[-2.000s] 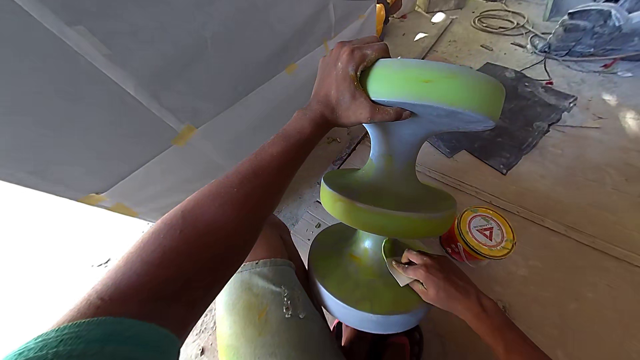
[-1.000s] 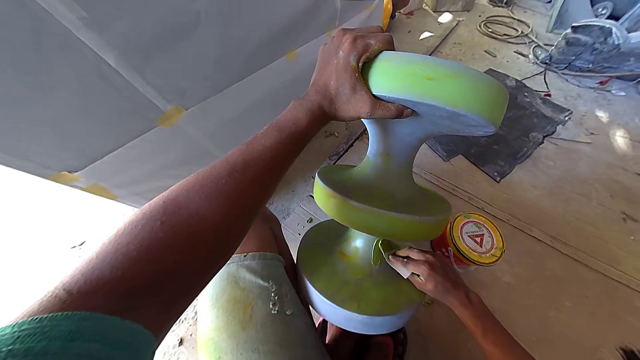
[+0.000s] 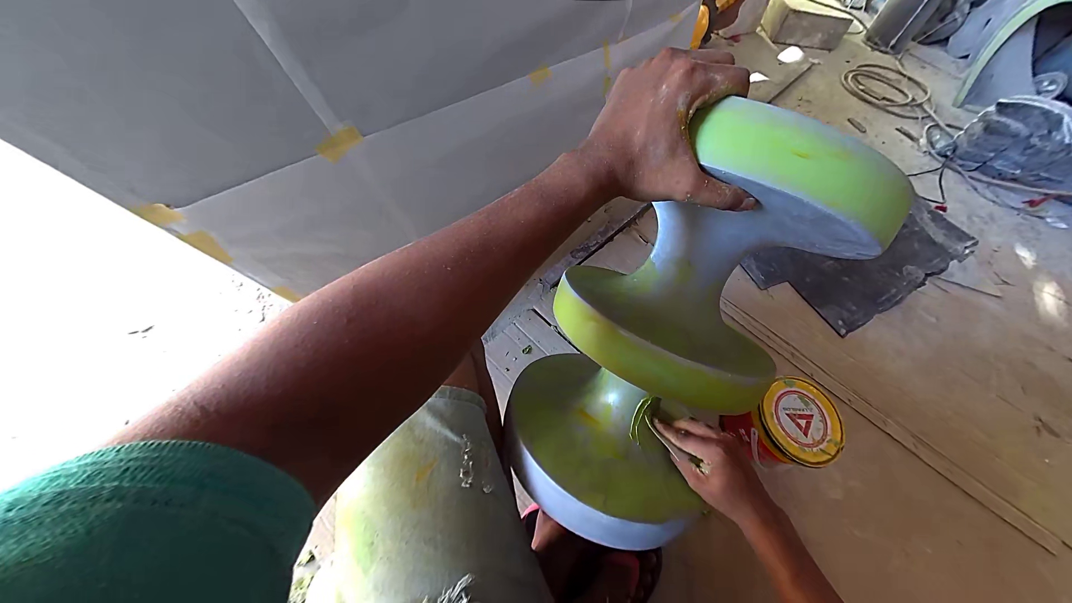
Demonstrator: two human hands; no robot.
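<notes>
A tilted spool-shaped piece (image 3: 688, 243) with three round discs and narrow necks stands between my legs. Its surface is pale blue-grey with yellow-green patches. My left hand (image 3: 670, 126) grips the rim of the top disc, thumb below and fingers over the edge. Low on the piece, my right hand (image 3: 708, 461) holds a folded green-edged sheet (image 3: 646, 420), perhaps an abrasive sheet, against the neck between the middle and bottom discs. The fingers partly hide this sheet. The bottom disc is close above my feet.
A red tub with a yellow lid (image 3: 801, 421) stands just right of the piece. Behind lie a dark torn sheet (image 3: 863, 268), a coiled hose (image 3: 886, 90) and a crumpled plastic bundle (image 3: 1017, 151). Grey masking paper with yellow tape (image 3: 339, 144) covers a surface at upper left.
My left hand keeps its grip on the top disc. My right hand stays low at the neck, with the folded sheet's visible edge shifted a little.
</notes>
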